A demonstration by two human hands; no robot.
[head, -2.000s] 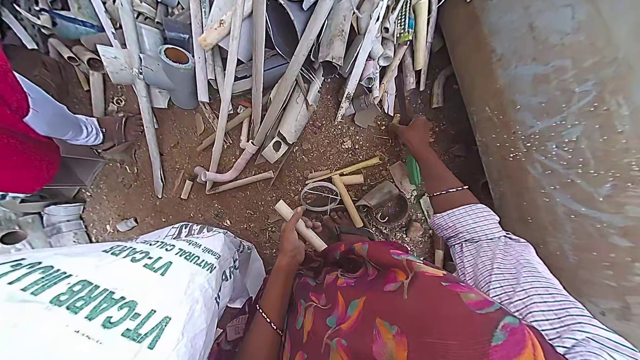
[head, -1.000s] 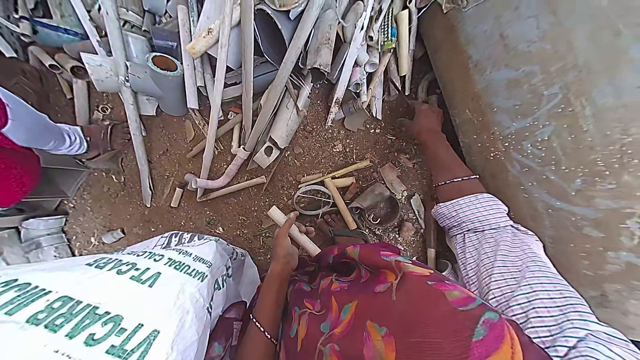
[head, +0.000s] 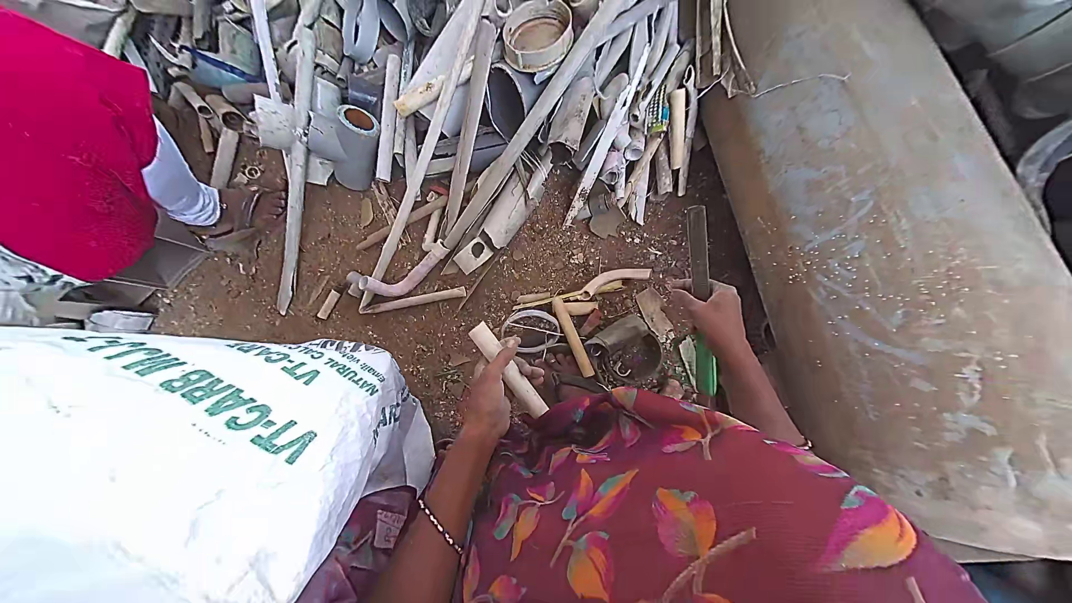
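Note:
My left hand grips a short cream plastic pipe piece at a slant, just above my patterned clothing. Closed around a long, flat, dark blade-like tool is my right hand; the tool stands nearly lengthwise in view, and a green part, apparently its handle, shows below the fist. Between the hands on the soil lie a yellowish pipe piece, a curved pale pipe piece, a white ring and a broken grey pipe fitting.
A heap of scrap pipes spreads across the far side. A large white sack with printing fills the lower left. A brown, worn sheet-like surface slopes along the right. Another person's foot is at the upper left.
My right hand has come back from beside the scrap heap and now grips the flat tool. A curved pipe piece now lies among the small pieces. The left hand still holds its pipe.

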